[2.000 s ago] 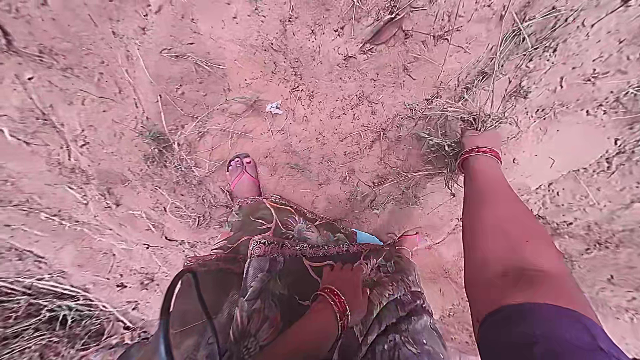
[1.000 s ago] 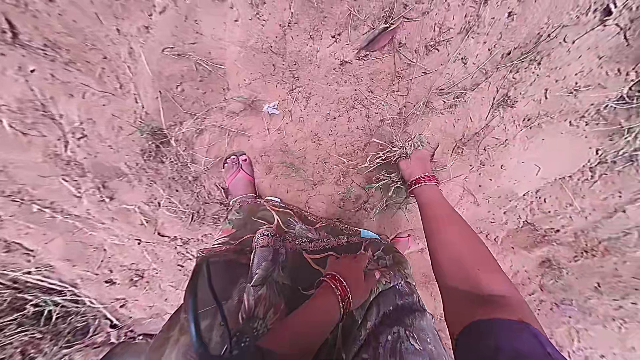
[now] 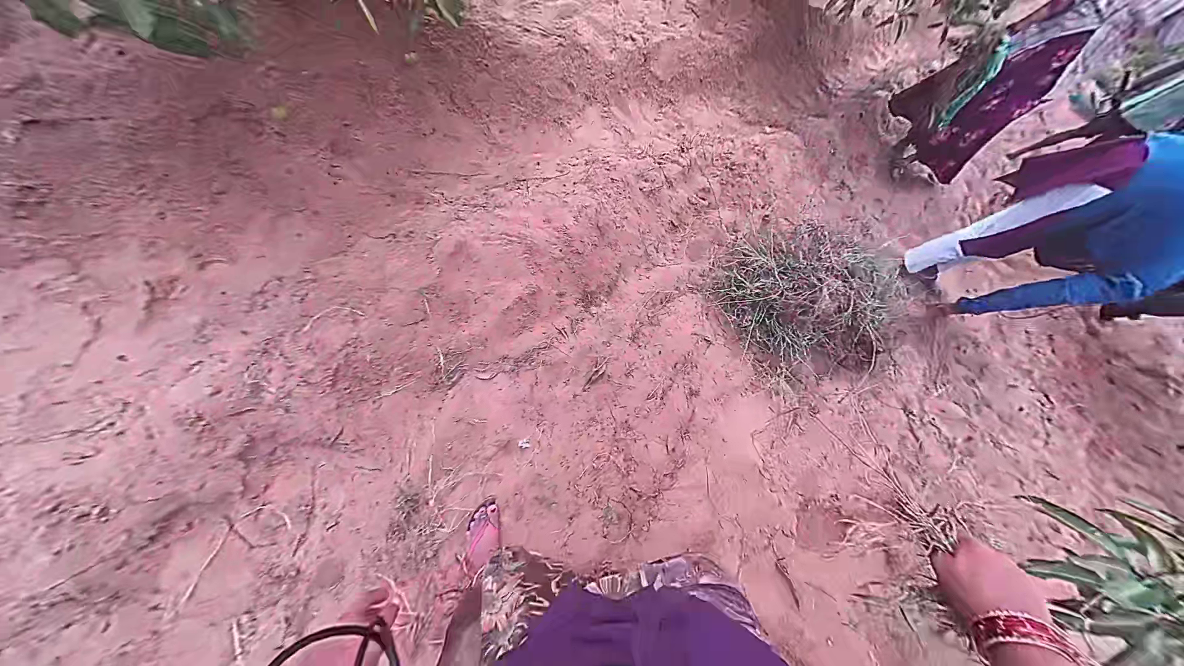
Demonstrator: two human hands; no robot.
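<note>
At the lower right, my right hand (image 3: 985,578), with red bangles at its wrist, is closed around a tuft of dry grass (image 3: 930,527) close to the soil. What looks like my left hand (image 3: 370,615) is low at the left, blurred and partly hidden behind a dark cord-like loop (image 3: 338,634); its grip cannot be made out. Between the hands are my purple top (image 3: 638,629) and a foot in a sandal (image 3: 483,532). A heap of pulled grass and weeds (image 3: 805,291) lies on the ground ahead, right of centre.
A person in blue and maroon clothes (image 3: 1101,217) bends beside the heap, one hand near it. Dark red and green cloth (image 3: 999,97) shows behind. Leafy plants stand at the lower right (image 3: 1119,573) and top left (image 3: 157,23). The reddish soil is uneven, with scattered stalks.
The view has tilted up, bringing the heap and the other person into sight. My left hand was on the patterned skirt; it now appears at the lower left, away from it.
</note>
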